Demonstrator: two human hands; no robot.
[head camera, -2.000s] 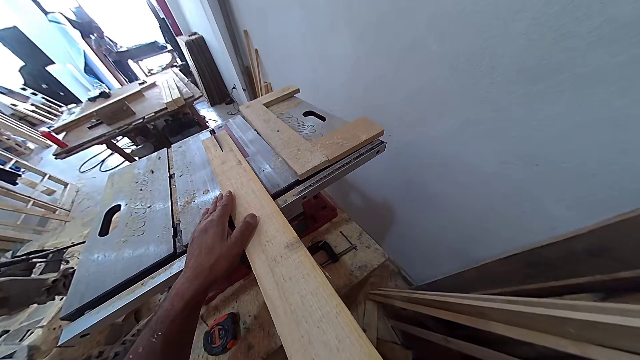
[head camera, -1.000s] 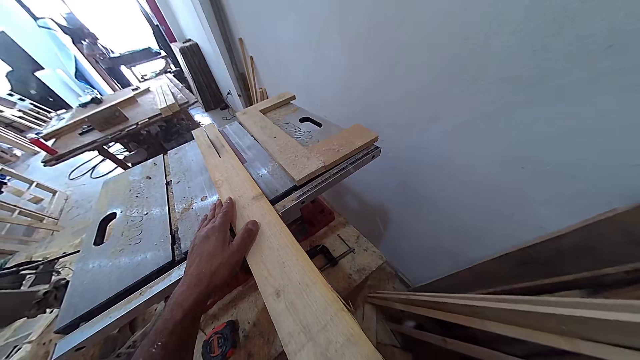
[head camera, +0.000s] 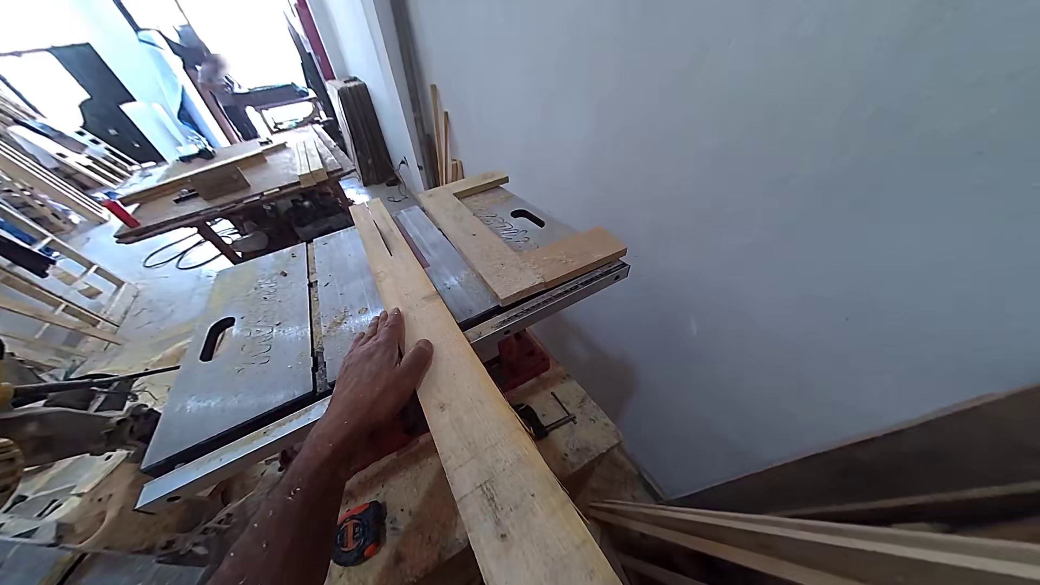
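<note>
My left hand (head camera: 378, 370) holds the left edge of a long wooden board (head camera: 487, 422), thumb on its top face and fingers along its side, near the front of a table saw's metal top (head camera: 260, 341). The board lies lengthwise over the saw top and runs back toward the camera past its front edge. Its far end has a narrow lengthwise slit. No blade can be made out. To the right, flat wooden pieces joined in a bracket shape (head camera: 479, 248) lie on the saw top. My right hand is out of view.
A tape measure (head camera: 359, 532) and a clamp (head camera: 543, 418) are on the wooden stand below the saw. Long boards (head camera: 812, 532) lean at lower right beside the wall. Behind stands a workbench (head camera: 268, 175) with lumber; a person is in the far background.
The board has slid forward, away from the camera, and the slit at its far end looks longer. My left hand stays at its left edge. The view has shifted slightly.
</note>
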